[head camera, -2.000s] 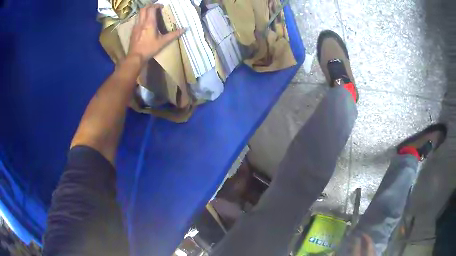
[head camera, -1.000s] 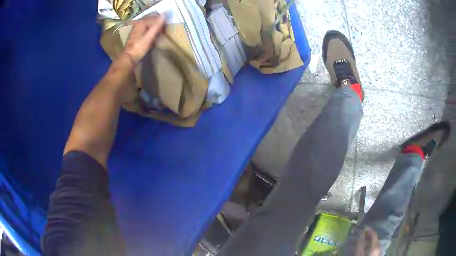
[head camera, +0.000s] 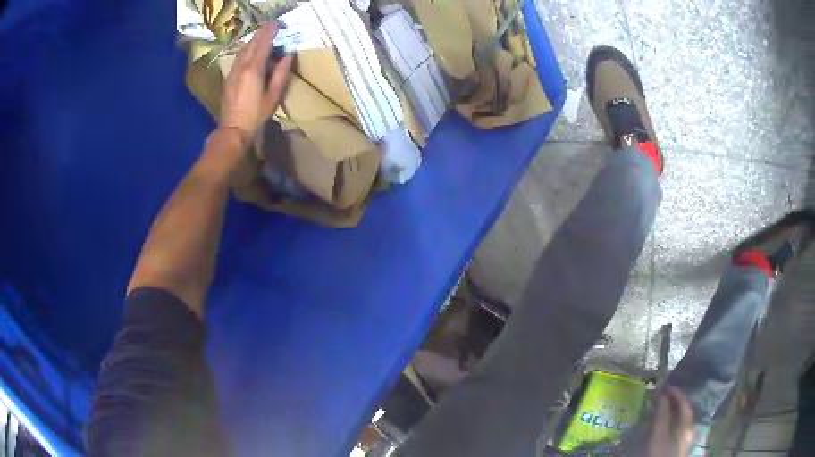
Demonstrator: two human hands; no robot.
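Folded khaki cloth pieces [head camera: 308,134] lie in a loose bundle on the blue cloth surface. A stack of white pieces [head camera: 360,67] lies across the bundle's right side. My left hand [head camera: 250,89] rests at the bundle's upper left, palm down, with the thumb apart from the fingers. Its fingertips are beside a white sheet with faint print. I see nothing held in it. My right hand [head camera: 670,427] is low at the right, small, blurred and cut by the bottom edge, beside a grey trouser leg. What it holds, if anything, cannot be told.
Another bundle of khaki [head camera: 500,89] and white pieces [head camera: 415,67] lies just right. The blue surface [head camera: 313,294] ends in a diagonal edge. Beyond it are a speckled floor [head camera: 706,107], two shod feet, grey-trousered legs, a yellow-green box [head camera: 603,412] and dark items below.
The khaki layers under my left hand are folded differently. The hand's thumb and fingers, close together a second ago, are now spread. The view has shifted slightly; my right hand stays low at the right.
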